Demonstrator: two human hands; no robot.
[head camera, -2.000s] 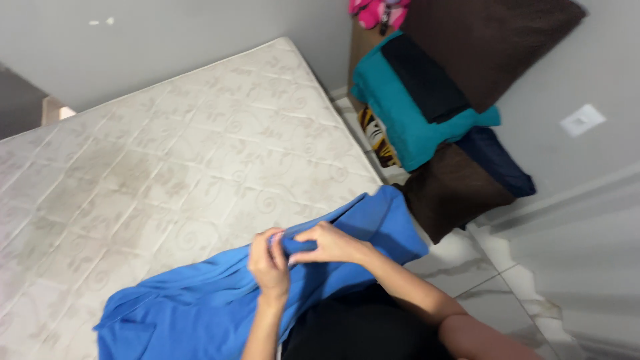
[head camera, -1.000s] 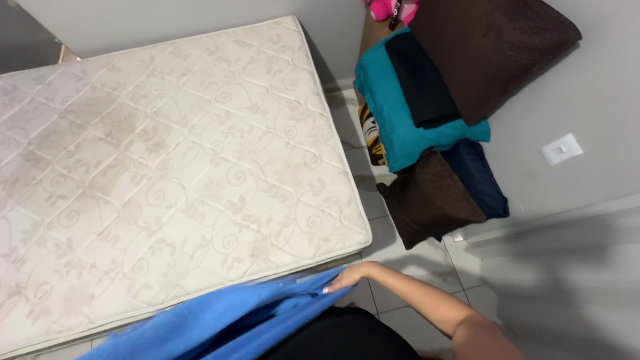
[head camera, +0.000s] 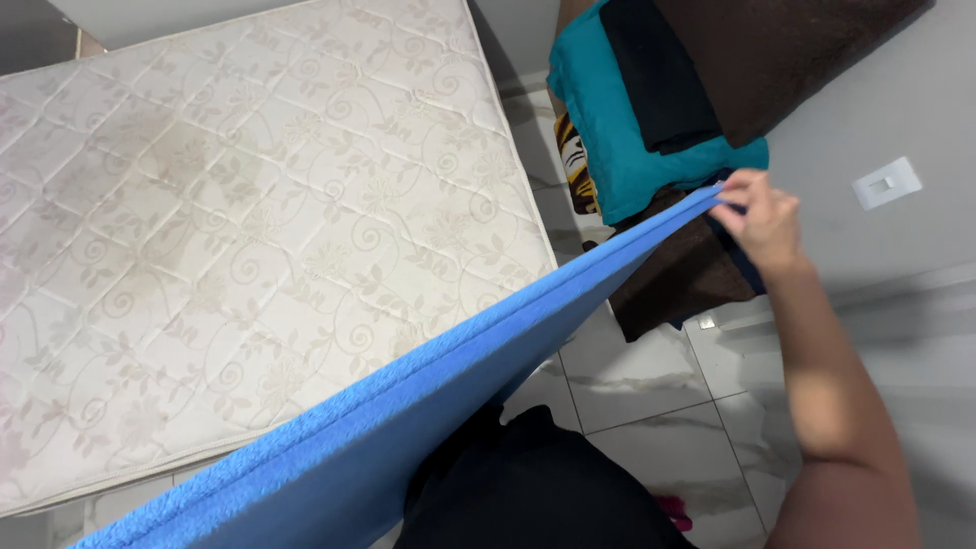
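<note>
A plush blue blanket (head camera: 358, 427) is stretched taut on a slant from the lower left to the right of the view. Its upper right corner is pinched between the thumb and fingers of my right hand (head camera: 759, 217), which is raised in front of the pillows. The blanket's other end runs out of the frame at the lower left, and my left hand is out of view. Behind the blanket lies a bare mattress (head camera: 343, 191) with a quilted leaf pattern and brownish stains. The blanket's edge hides part of the mattress's near right corner.
Beside the mattress, against the wall, are a teal pillow (head camera: 602, 130) with folded black cloth (head camera: 663, 76) on it, a large brown pillow (head camera: 785, 61) and a lower brown pillow (head camera: 671, 282). A switch plate (head camera: 887, 183) is on the wall. Marble-look tiles (head camera: 648, 374) cover the floor.
My right hand has moved up and to the right, drawing the blanket from a bunched heap into a taut span. My left hand, on the blanket two seconds ago, has left the view.
</note>
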